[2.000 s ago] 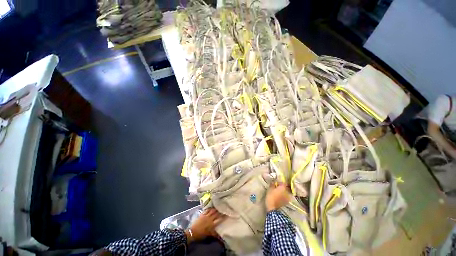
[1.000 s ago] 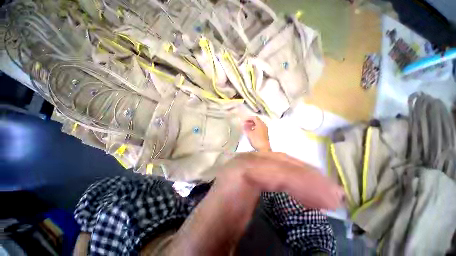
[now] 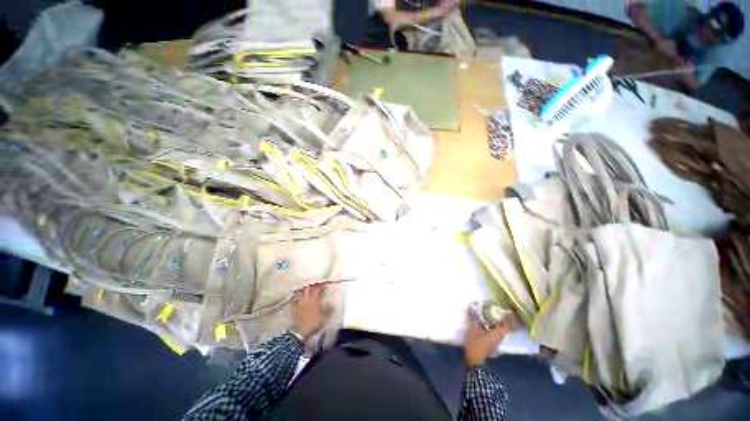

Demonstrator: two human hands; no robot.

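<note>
My left hand (image 3: 310,312) lies on the near end of the front row of beige handbags, by the bag (image 3: 292,267) with a small blue spot on its front. Its fingers rest at the bag's edge; whether they grip it I cannot tell. My right hand (image 3: 483,339) is at the table's near edge, closed around a small glue bottle (image 3: 491,313) with a pale top. Glare blurs the white table (image 3: 403,308) between my hands. Right of the bottle lies a pile of unfinished bags (image 3: 534,247) with yellow edging.
More handbags (image 3: 123,181) cover the left. A green mat (image 3: 403,82) lies on the tan board (image 3: 473,156). A blue-white basket (image 3: 580,90) stands beyond, with dark speckled heaps (image 3: 499,134) nearby. Brown pieces (image 3: 699,156) lie far right. People are across the table.
The view has turned right towards the unfinished pile. My hands, crossed a second ago, are now apart, with the right one holding the bottle.
</note>
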